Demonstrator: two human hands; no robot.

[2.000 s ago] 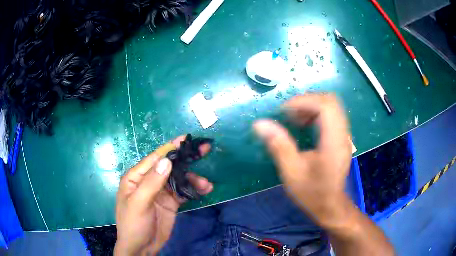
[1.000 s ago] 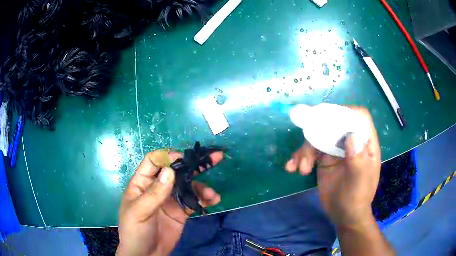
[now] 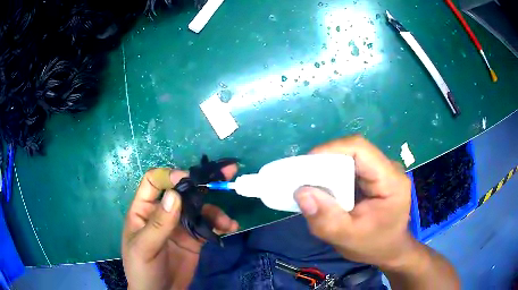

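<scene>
My left hand (image 3: 162, 218) holds a black glossy spiky hair piece (image 3: 194, 209) in its fingertips above the bench's near edge. A yellowish band is on one left-hand finger. My right hand (image 3: 369, 198) is closed around a white glue bottle (image 3: 284, 181), held on its side with the blue collar pointing left. Its thin tip reaches the upper middle of the hair piece; whether it touches, and any glue there, I cannot tell.
A heap of black spiky hair pieces (image 3: 57, 68) lies at back left. White strips (image 3: 219, 118), a white and black pen-shaped tool (image 3: 426, 62) and a red-handled brush (image 3: 468, 31) lie on the green bench (image 3: 170, 73). A blue crate (image 3: 446, 187) holds black pieces at right.
My right hand has picked the glue bottle up from the bench and brought it left, tip at the hair piece. My left hand still holds the piece. The view has shifted slightly.
</scene>
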